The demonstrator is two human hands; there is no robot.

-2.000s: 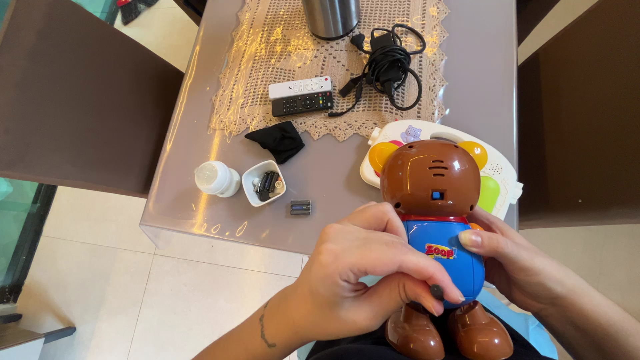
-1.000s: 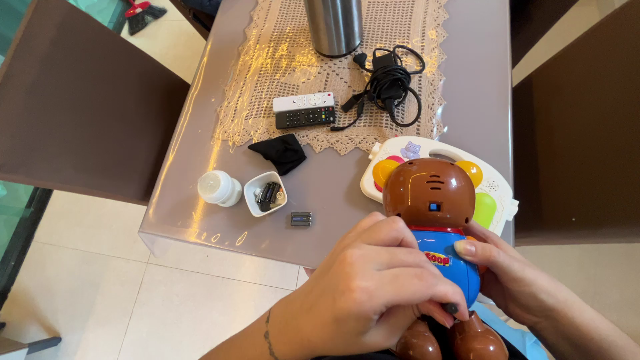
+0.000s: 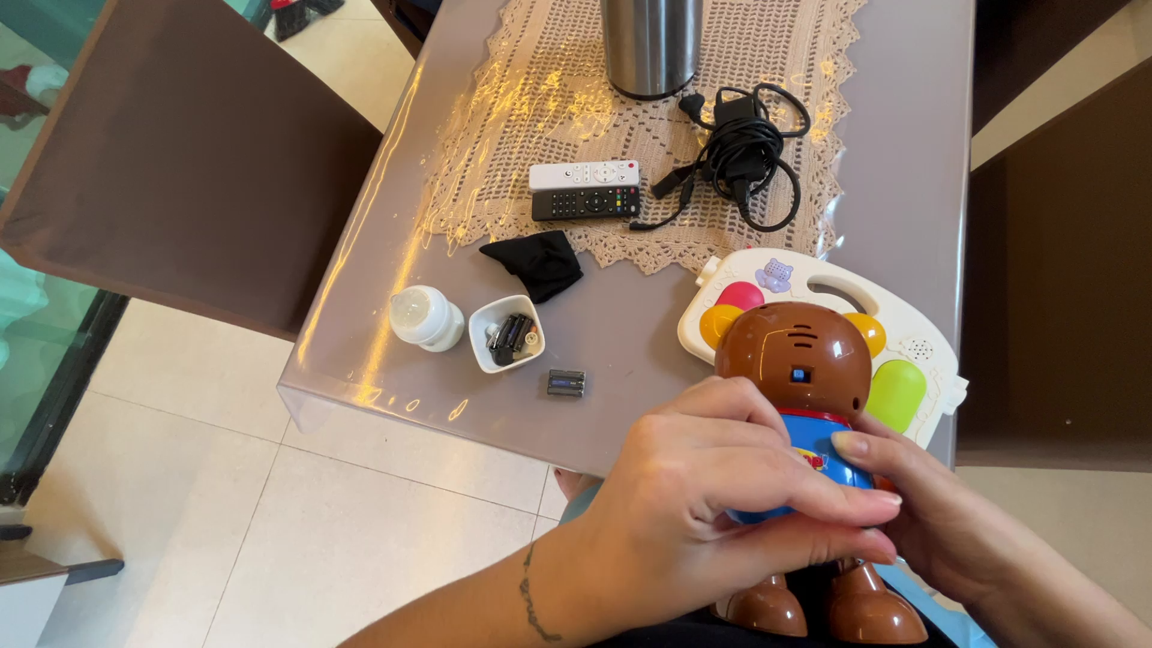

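A brown and blue plastic bear toy stands with its back to me at the near table edge, its feet over my lap. My right hand holds its right side, thumb resting on the blue back. My left hand reaches across the lower back, thumb and fingertips pinched together; the small dark object seen there in the earlier views is hidden by the fingers now. Behind the toy lies a white toy panel with coloured buttons. Batteries lie side by side on the table, left of the toy.
A white bowl holds batteries, beside a white bottle and a black cloth. Two remote controls, a coiled black cable and a steel container rest on a crocheted runner. Dark chairs flank the table.
My left fingertips have shifted right across the toy's lower back, and the dark object between them has gone out of sight. My right hand keeps its hold.
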